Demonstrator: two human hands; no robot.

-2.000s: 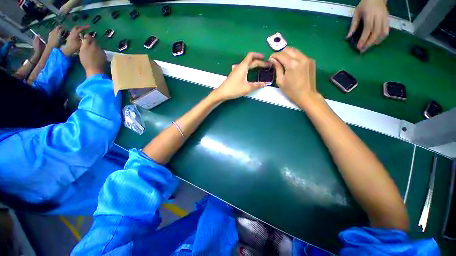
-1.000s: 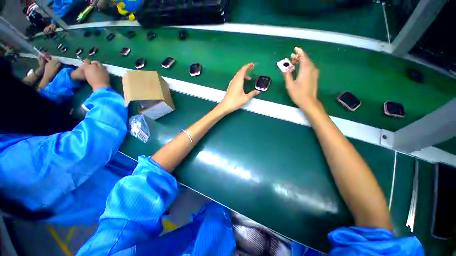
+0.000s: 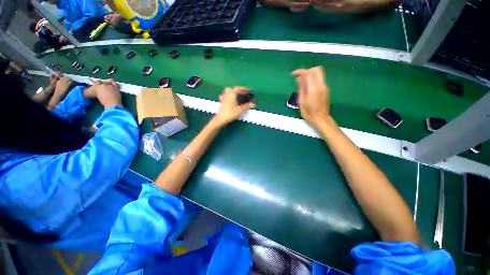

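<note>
My left hand (image 3: pixel 232 106) is at the white rail, its fingers closed around a dark watch unit (image 3: pixel 246 99). My right hand (image 3: pixel 312 96) is blurred, over the belt edge to the right, with its fingers raised. A watch unit (image 3: pixel 293 101) with a black face lies on the belt beside my right hand, partly hidden by it. I cannot tell whether the right hand touches that unit or holds anything thin.
The green conveyor belt (image 3: pixel 344 86) carries more watch units, such as one at right (image 3: pixel 389 117). A cardboard box (image 3: pixel 156 109) and clear bag (image 3: pixel 152 146) are at left. A black slab (image 3: pixel 477 215) and slim metal tools (image 3: pixel 440 209) lie right. Black trays (image 3: pixel 199 19) stand across the belt. Workers' hands are left and opposite.
My left hand has moved left and closed on a watch unit. My right hand has moved slightly left and down. The pale square unit beside it no longer shows. Hands have appeared across the belt.
</note>
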